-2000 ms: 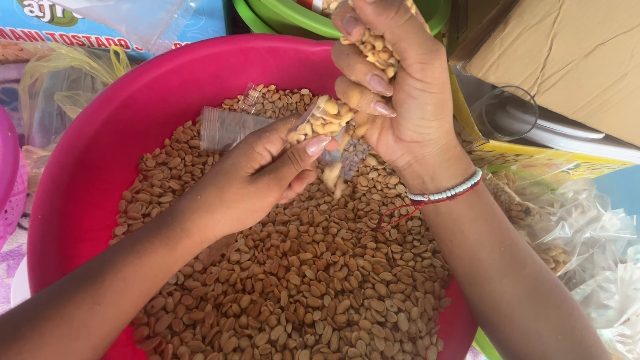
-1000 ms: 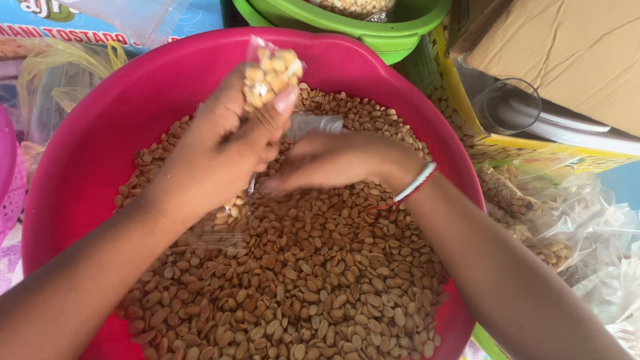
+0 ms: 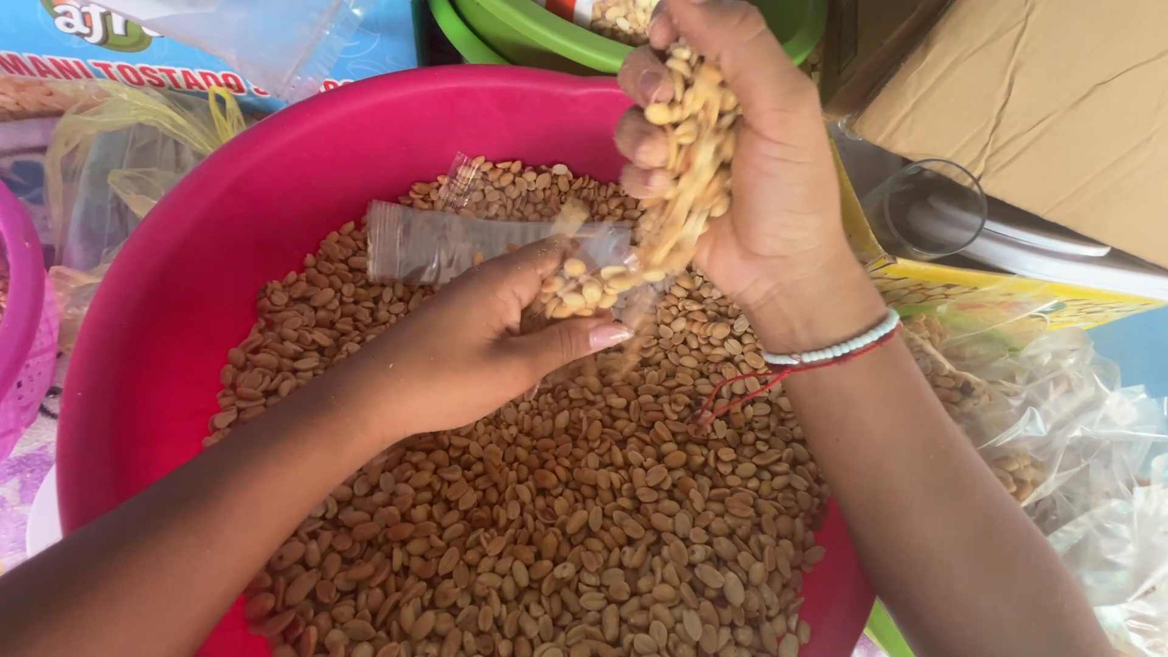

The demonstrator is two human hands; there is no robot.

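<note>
A large pink plastic tub (image 3: pixel 137 301) holds a heap of peanuts (image 3: pixel 566 511). Above the heap, my left hand (image 3: pixel 493 338) grips a small clear plastic bag (image 3: pixel 639 297), its mouth spread and peanuts inside. Over that bag, my right hand (image 3: pixel 766 164) is cupped on its side, and a stream of peanuts (image 3: pixel 689 173) falls from it into the bag's mouth. Another clear plastic packet (image 3: pixel 438 242) lies flat on the peanuts behind my left hand. My right wrist bears a bracelet of pale beads and red thread (image 3: pixel 835 351).
Green basins (image 3: pixel 511 36) stand behind the tub. At the right are a cardboard box (image 3: pixel 1031 109), a clear round rim (image 3: pixel 935 205) and plastic bags with peanuts (image 3: pixel 1049 411). A blue printed box (image 3: pixel 210 55), a yellowish bag (image 3: pixel 137 146) and a purple basket (image 3: pixel 18 319) are at the left.
My right hand has risen from low over the heap and now holds peanuts above the bag. My left hand, raised with a filled bag one second ago, is lower and farther right.
</note>
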